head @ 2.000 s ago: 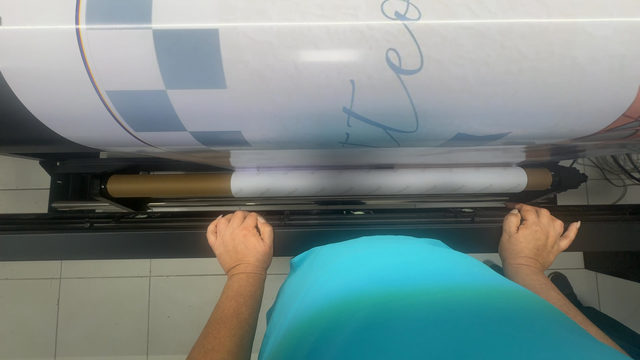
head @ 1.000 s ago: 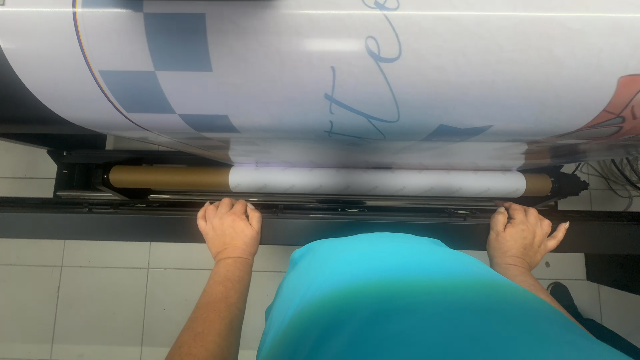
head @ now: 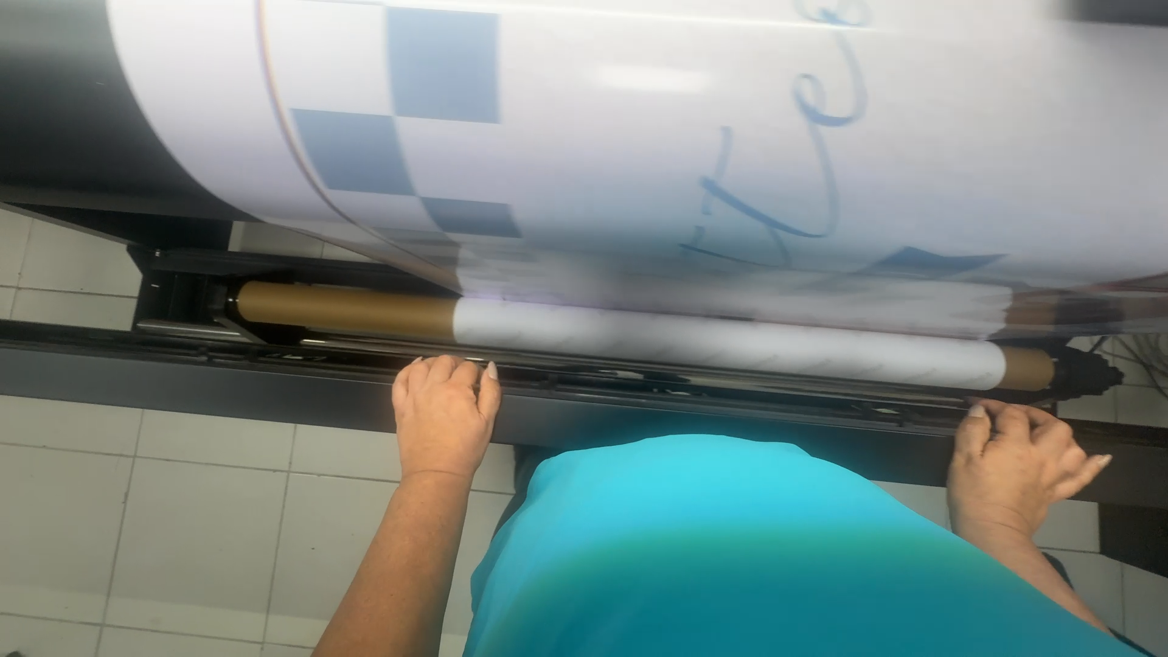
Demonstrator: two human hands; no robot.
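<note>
My left hand (head: 447,411) rests with its fingers curled over the upper edge of a dark metal beam (head: 228,383) of a wide-format printer. Farther right, my right hand (head: 1017,465) lies on the same beam, thumb and fingers bent over its edge and the little finger sticking out. Beyond both hands runs a brown cardboard core (head: 347,310) with white printed media (head: 730,342) wound on its middle. Above it hangs a broad printed sheet (head: 620,137) with blue squares and script lettering. The undersides of my fingertips are hidden.
A black end holder (head: 1090,370) carries the core at the right, with cables (head: 1141,356) beyond it. Another black bracket (head: 224,306) stands at the left end. Pale floor tiles (head: 201,520) show below the beam. My turquoise shirt (head: 730,547) fills the lower middle.
The view has shifted and tilted. Both hands remain at the beam, in much the same pose. The printed sheet still hangs above the core.
</note>
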